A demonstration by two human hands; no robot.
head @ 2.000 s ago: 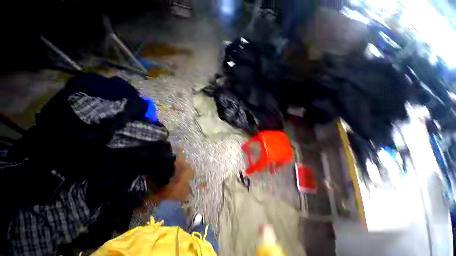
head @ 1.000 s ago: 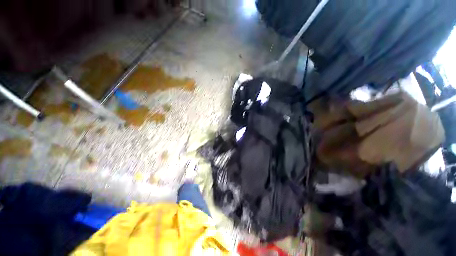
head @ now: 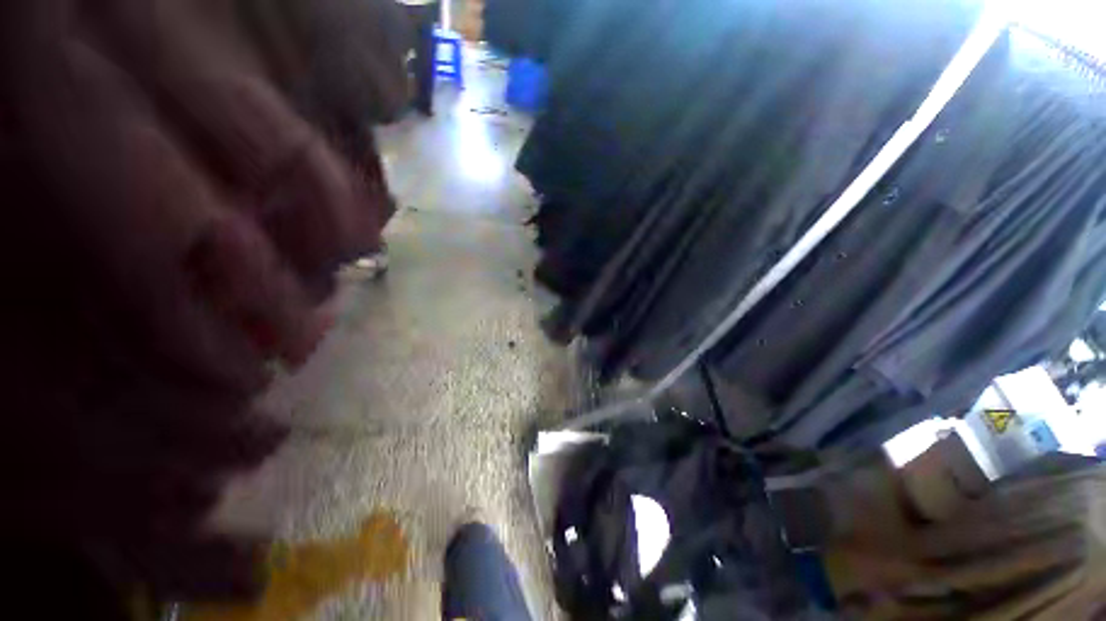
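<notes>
Neither of my hands shows in the frame. Nearest in front of me, dark garments with white patches (head: 716, 522) lie in a heap at the lower right. Dark maroon-brown clothes (head: 158, 243) fill the left side, blurred. Long dark grey-blue garments (head: 703, 158) hang across the upper right, with a pale slanting pole (head: 837, 218) running across them. The toe of a dark shoe (head: 479, 576) shows at the bottom middle.
A speckled grey floor aisle (head: 455, 291) runs away between the hanging clothes. Orange-brown stains (head: 346, 564) mark the floor at lower left. A blue stool-like object (head: 448, 56) and a blue container (head: 525, 83) stand far ahead. Brown material (head: 970, 552) and a white box with a yellow warning sign (head: 1013, 419) are at right.
The view has moved forward from the red stool and checked-lined garments into the aisle between hanging clothes. The yellow cloth at the bottom has left the view.
</notes>
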